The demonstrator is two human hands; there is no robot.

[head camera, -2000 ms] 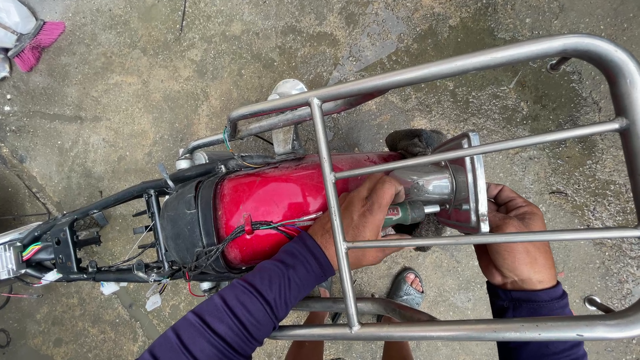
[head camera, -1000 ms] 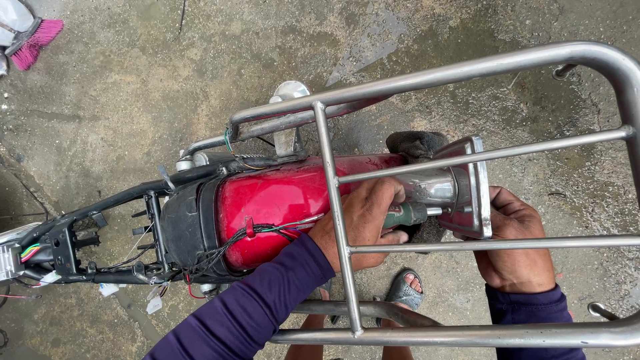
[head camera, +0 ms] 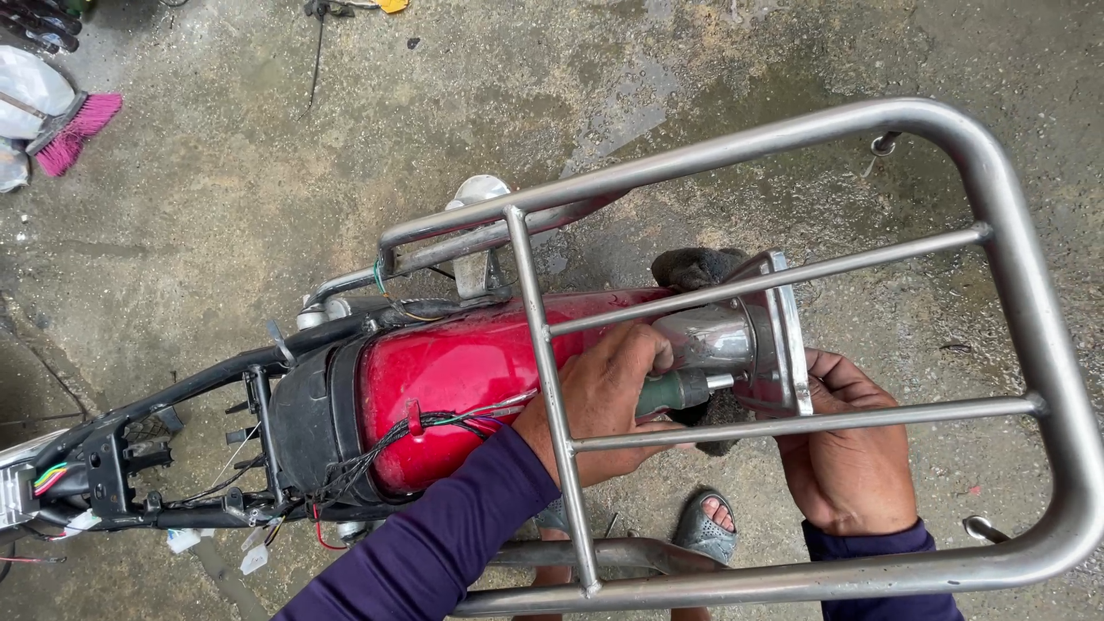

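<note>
Beneath the bars of a metal rear rack (head camera: 914,112), my left hand (head camera: 604,405) is closed on the green handle of a screwdriver-type tool (head camera: 673,392). Its metal shaft points right, to the base of a chrome tail light housing (head camera: 711,336). My right hand (head camera: 849,444) holds the lower rim of the tail light (head camera: 785,336) between thumb and fingers; some fingertips are hidden behind it. The housing sits at the end of a red rear fender (head camera: 457,354) on a motorcycle frame. A bundle of wires (head camera: 388,440) lies over the fender, left of my left hand.
The black frame tubes (head camera: 216,375) run off to the left, with loose connectors (head camera: 181,539) hanging below. A grab rail (head camera: 448,250) rises above the fender. A pink-bristled broom (head camera: 82,134) lies at the upper left on the wet concrete. A sandaled foot (head camera: 707,526) stands below.
</note>
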